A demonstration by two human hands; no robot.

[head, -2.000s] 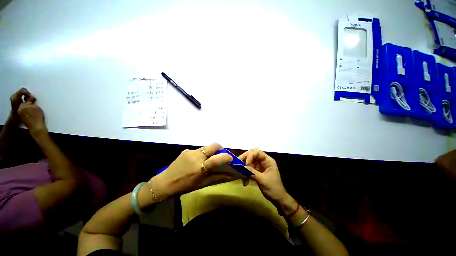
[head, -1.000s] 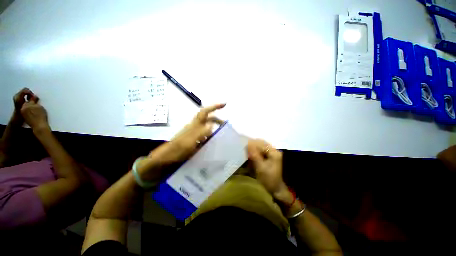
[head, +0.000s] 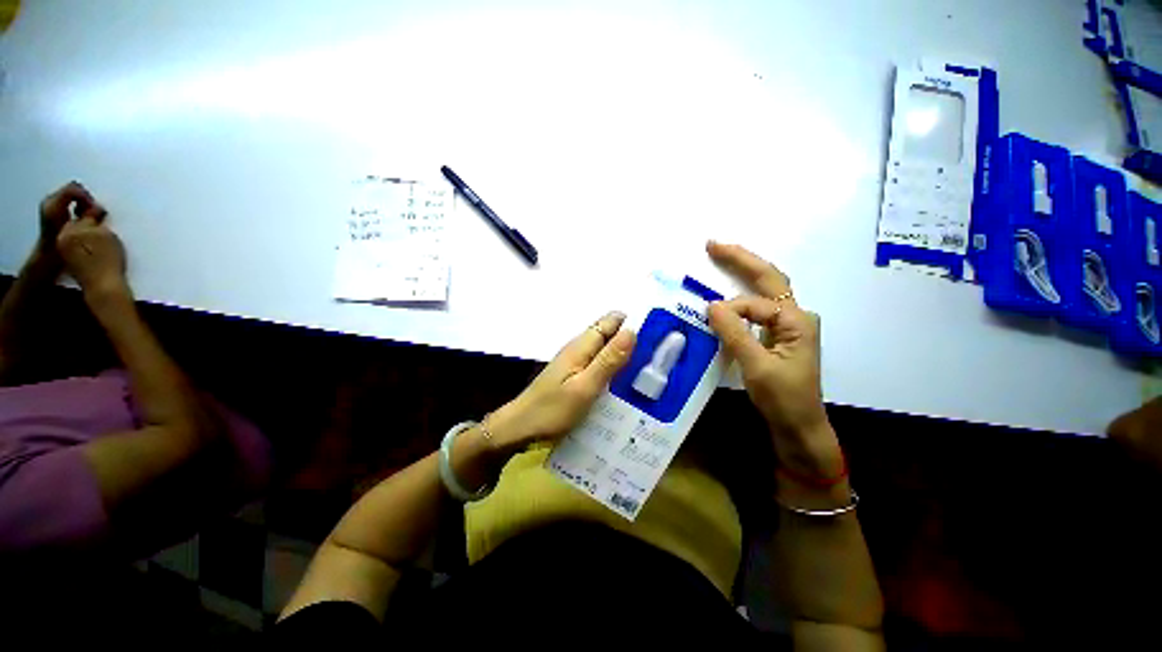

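A white and blue window box [head: 609,446] is held tilted in front of me at the table's edge, window side up. A white plug-like car charger [head: 659,366] on blue shows through its window. My left hand [head: 561,392] grips the box's left side, thumb on the front. My right hand [head: 774,341] is at its upper right corner, thumb and a finger at the top end near the blue end flap [head: 700,289]. No cable shows in the window.
On the white table [head: 612,127] lie a handwritten note [head: 394,242] and a black pen [head: 489,215]. At right are an empty window box [head: 928,159] and several filled blue trays [head: 1030,227]. At left is another person's pair of hands [head: 89,245].
The box has been turned from its printed, windowless side to its window side and moved right and up. My left hand now holds its side, my right hand its top end.
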